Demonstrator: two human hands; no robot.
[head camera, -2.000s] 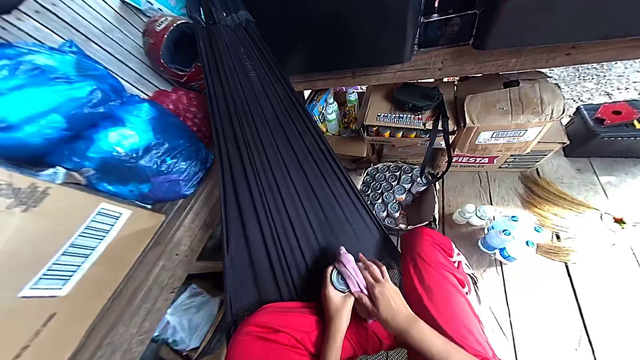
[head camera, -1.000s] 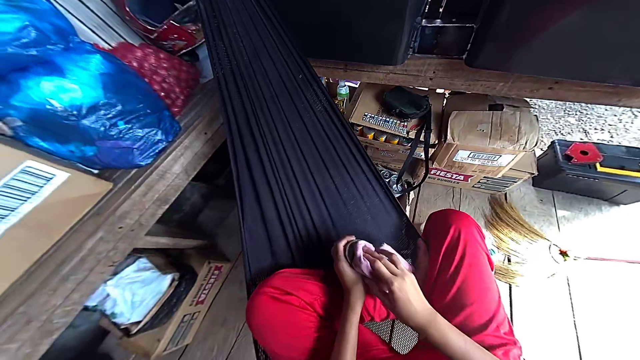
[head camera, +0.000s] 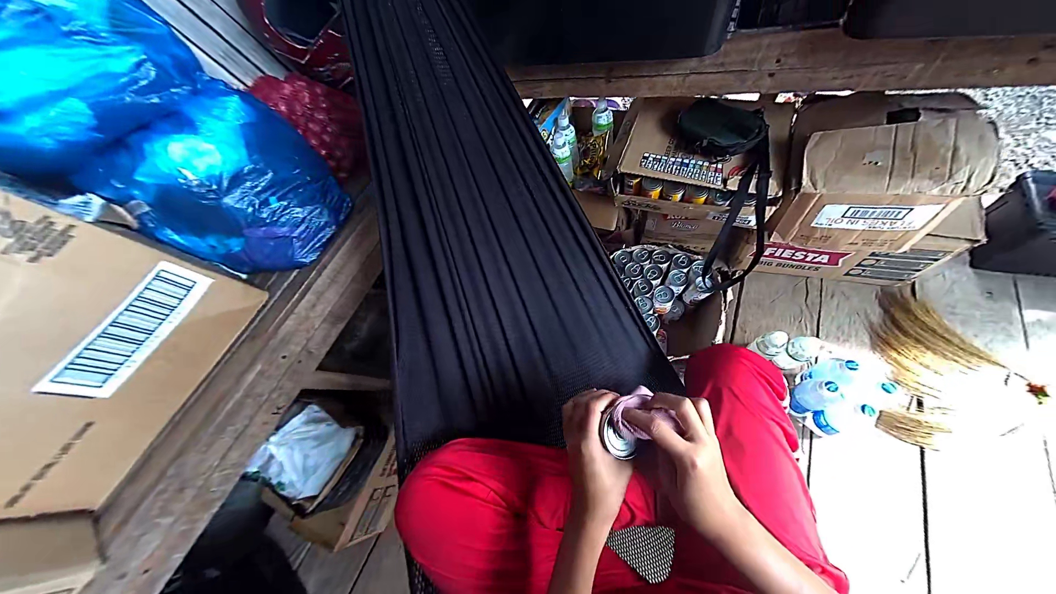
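My left hand (head camera: 596, 450) grips a metal can (head camera: 617, 436) above my lap, its round end facing up. My right hand (head camera: 689, 450) holds a pink cloth (head camera: 642, 412) pressed against the can's rim. Both hands are close together over the near end of a black fabric hammock (head camera: 487, 247), between my knees in red trousers. The cloth and fingers hide part of the can. An open carton of cans (head camera: 716, 323) stands on the floor beyond my right knee.
Bottles with blue caps (head camera: 825, 396) and a straw broom (head camera: 924, 338) lie right. Cardboard boxes (head camera: 874, 214) stand under a wooden bench (head camera: 627, 76), a black bag (head camera: 720, 126) on one. Blue plastic bags (head camera: 239, 181) and a large carton (head camera: 74, 305) are left.
Both hands stay together at the can and cloth; the can's end shows more clearly than one second ago. The view has shifted, and the bottles and carton of cans show fully again.
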